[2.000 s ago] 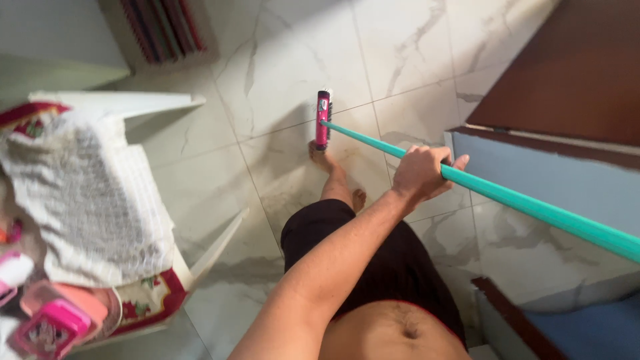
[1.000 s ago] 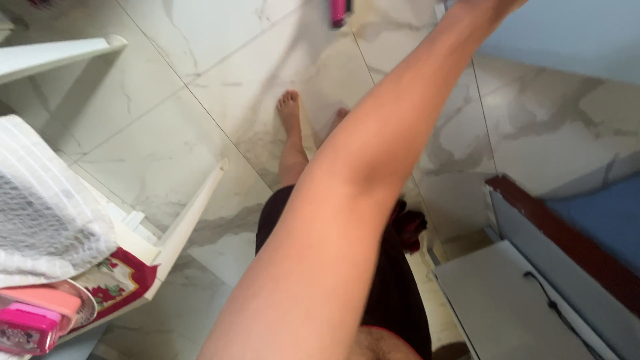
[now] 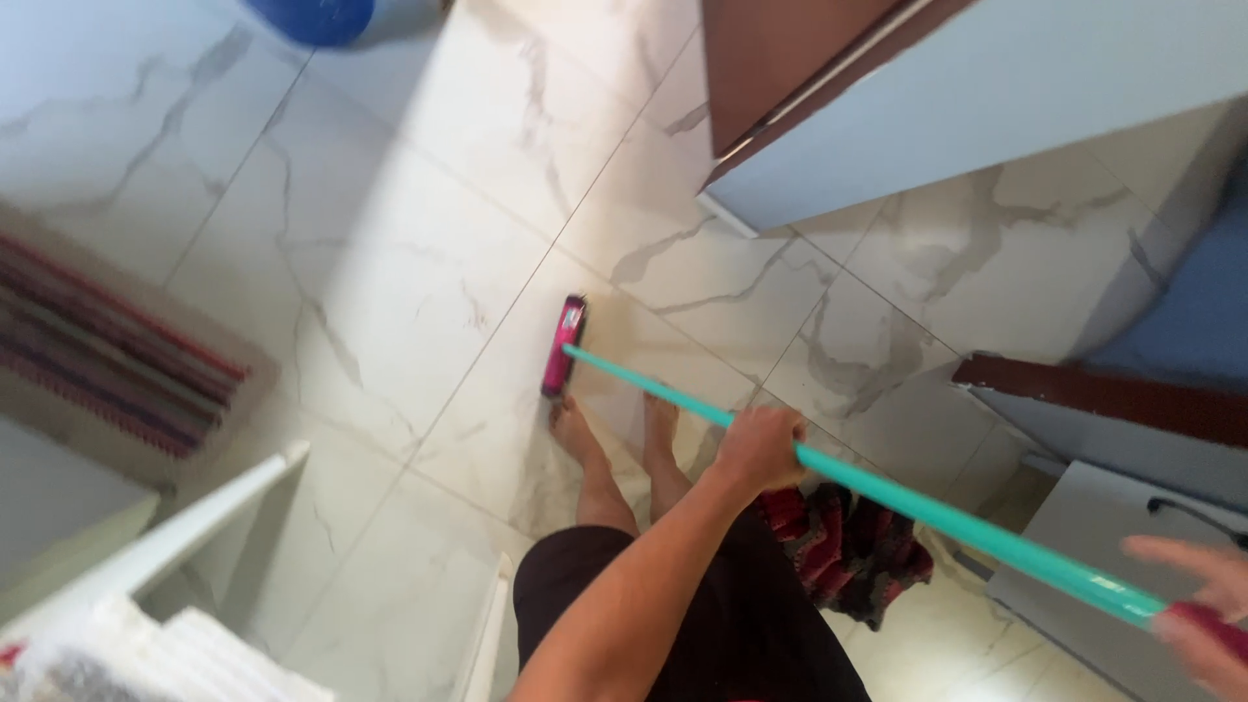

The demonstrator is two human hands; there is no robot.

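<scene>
A broom has a magenta head (image 3: 564,346) and a long turquoise handle (image 3: 936,512). Its head lies on the floor just in front of the toes of one bare foot. My left hand (image 3: 762,448) is closed around the middle of the handle, with the forearm reaching up from the bottom edge. At the right edge, my right hand (image 3: 1204,604) grips the magenta end of the handle, one finger stretched out along it; part of this hand is cut off by the frame.
Marbled floor tiles (image 3: 468,292) surround the feet. A brown and pale-blue door (image 3: 877,127) juts in at upper right. A striped rug (image 3: 107,351) lies left, a crumpled red and black cloth (image 3: 848,556) beside my legs. White chair legs (image 3: 214,517), a blue container (image 3: 317,15) and a grey cabinet (image 3: 1102,575) stand around.
My left arm, stretched toward the upper right a second ago, is drawn back. The broom head is now close to my foot, and my right hand has come into view. The view has shifted.
</scene>
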